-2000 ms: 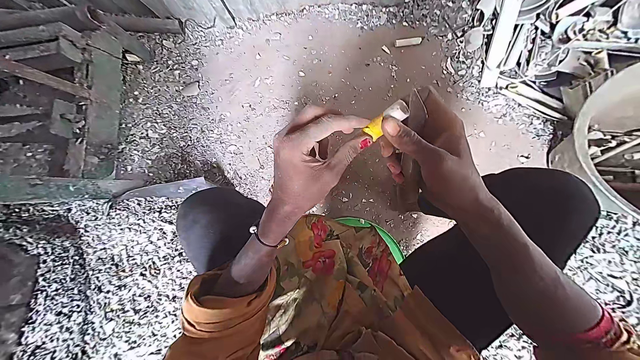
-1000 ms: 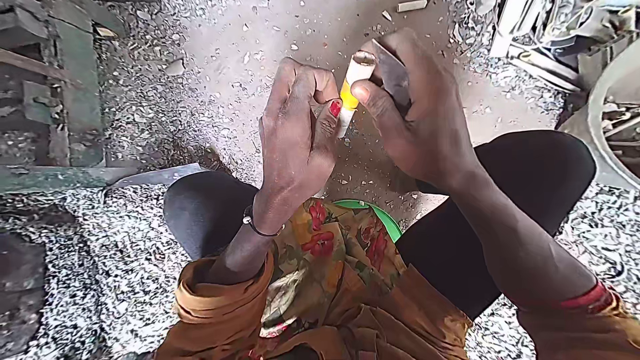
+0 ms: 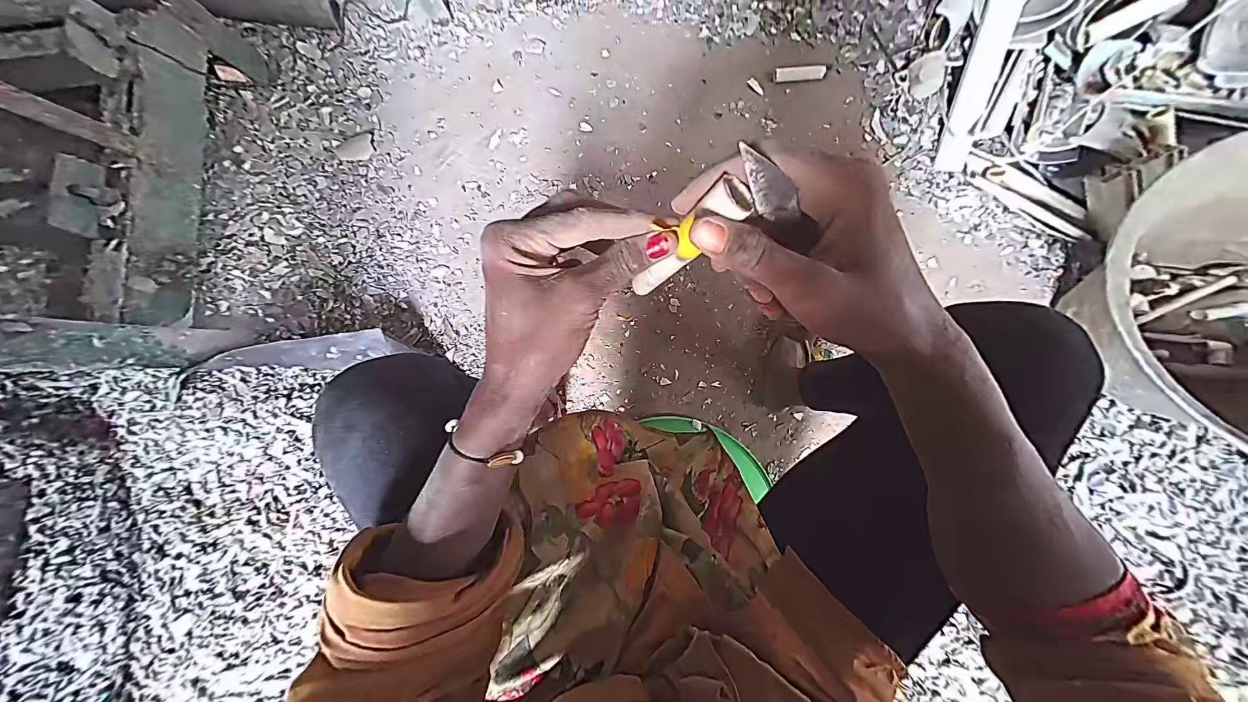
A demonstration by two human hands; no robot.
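Between my two hands is a short white tube (image 3: 726, 198) with a yellow band (image 3: 686, 237) around it, tilted with its open end to the upper right. My left hand (image 3: 556, 278) pinches the tube at the band between thumb and fingertip. The thumb of my right hand (image 3: 838, 249) presses on the band from the other side. A pointed grey metal blade (image 3: 770, 185) sticks out of my right hand, close beside the tube's open end; the rest of this tool is hidden by the fingers.
A large round tub (image 3: 1126, 283) with tube pieces stands at the right. Behind it lies a heap of white scrap (image 3: 1033, 107). A worn wooden frame (image 3: 166, 195) is at the left. Chips cover the floor, with a loose white piece (image 3: 799, 73) ahead. A green rim (image 3: 746, 463) shows between the knees.
The tube stood nearly upright between the hands a second ago; now it leans with its open end to the upper right. The yellow part shows less between the thumbs.
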